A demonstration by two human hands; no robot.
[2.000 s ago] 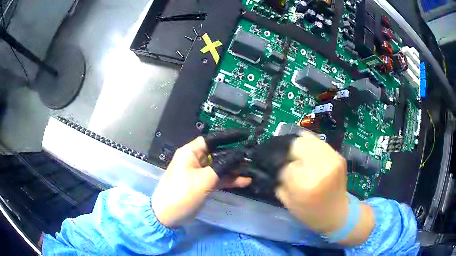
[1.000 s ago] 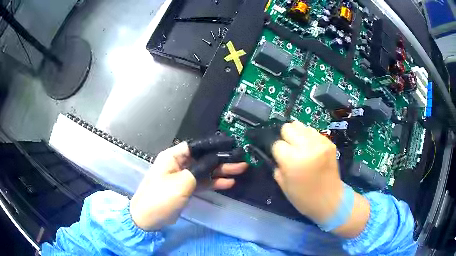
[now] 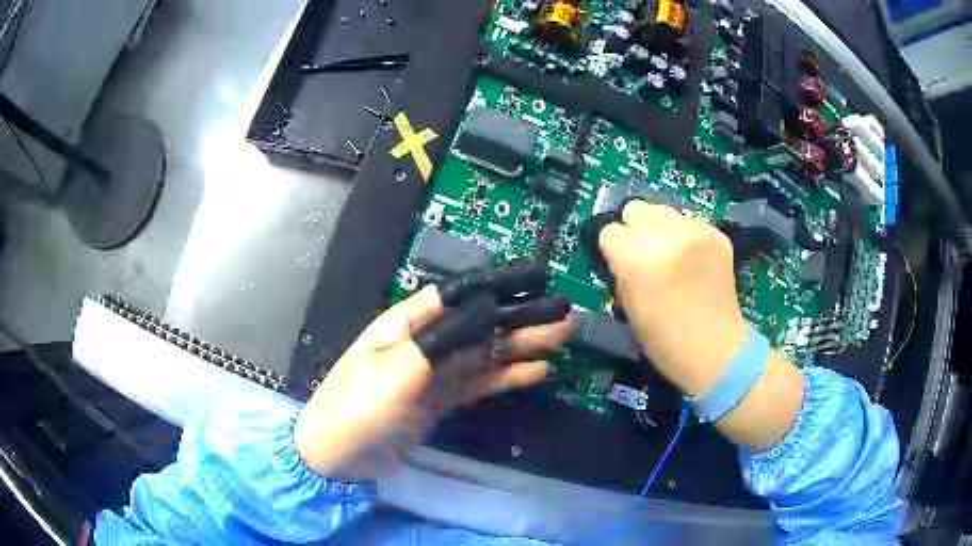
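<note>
The green circuit board [image 3: 501, 203] lies in its black fixture [image 3: 352, 251], which has a yellow X mark [image 3: 414, 147]. My left hand [image 3: 394, 379] is palm-up over the board's near left part, black finger cots on its thumb and some fingers. A small pale glint shows between these fingers; whether it is a screw cannot be told. My right hand [image 3: 682, 288], with a light blue wrist strap [image 3: 735, 379], is curled over the middle of the board, black-covered fingertips pointing down. Something dark shows under its fingers; the hand hides what it is.
A black screw tray [image 3: 320, 96] with a thin dark stick and several loose screws stands left of the board on the grey metal surface [image 3: 229, 256]. A round dark base [image 3: 112, 192] stands farther left. A metal rail [image 3: 176, 363] runs along the near edge.
My hands have moved apart. My right hand has moved farther over the board, and my left hand has opened out somewhat. The view has shifted, and the blue cord now shows.
</note>
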